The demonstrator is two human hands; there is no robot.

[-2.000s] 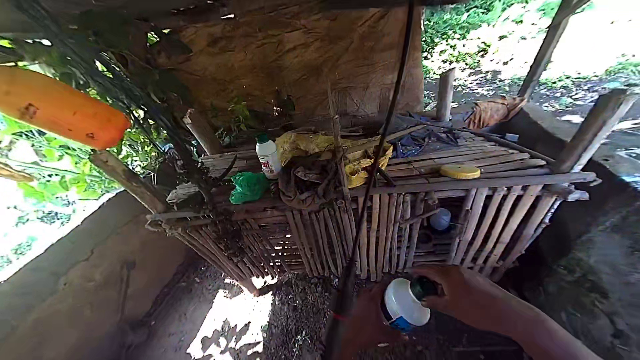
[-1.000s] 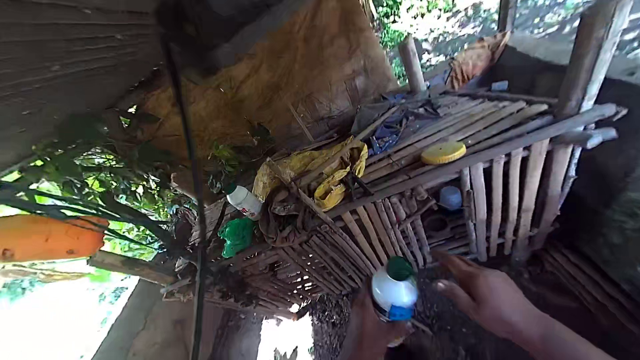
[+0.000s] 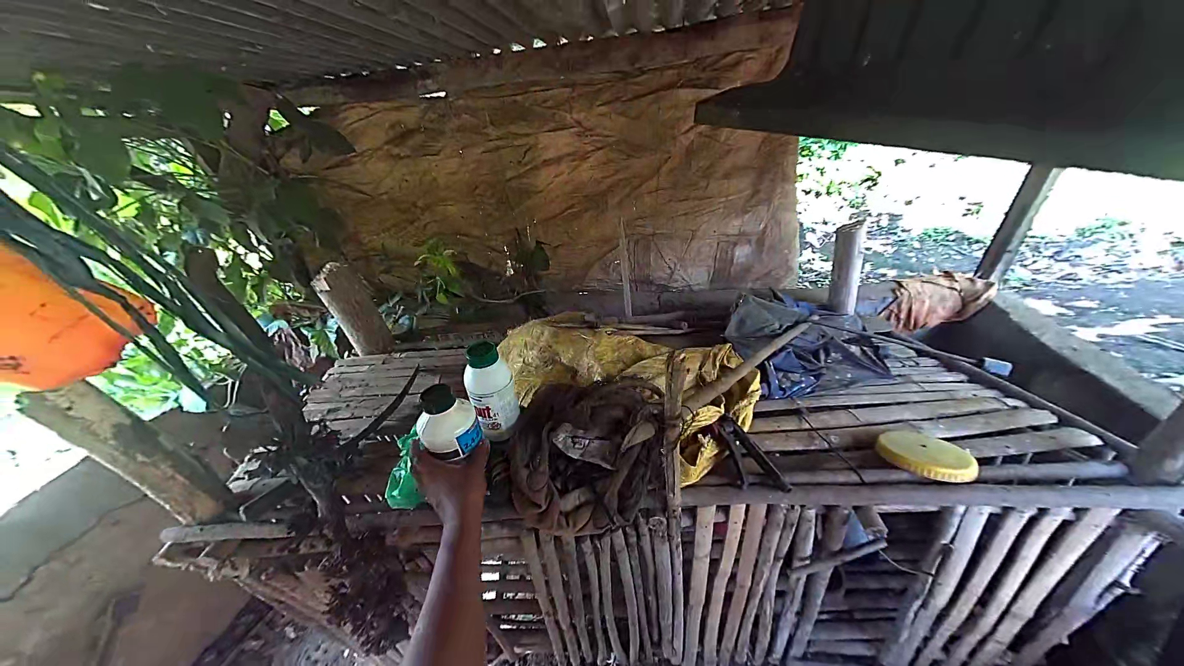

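Note:
My left hand (image 3: 452, 479) is closed around the lower part of a white plastic bottle (image 3: 448, 424) with a dark green cap and a blue label. It holds this bottle just above the wooden pole rack (image 3: 925, 497). Right beside it stands a second white bottle (image 3: 492, 393) with a green cap and a printed label. A green plastic bag (image 3: 403, 476) lies left of my hand, partly behind it. To the right are a crumpled dark brown cloth (image 3: 587, 453) and a yellow woven sack (image 3: 592, 356). My right hand is out of view.
A yellow round lid (image 3: 926, 456), dark-handled tool (image 3: 751, 453) and dark blue cloth (image 3: 814, 356) lie on the slats. An orange container (image 3: 65, 324) hangs at the left near leafy stems. An upright stick (image 3: 673, 435) rises at the rack's front; low corrugated roofing (image 3: 370, 37) is overhead.
My left hand has carried the bottle from in front of the rack to beside the other bottle. My right hand, on the bottle's cap at first, has come away and left view. The view has swung.

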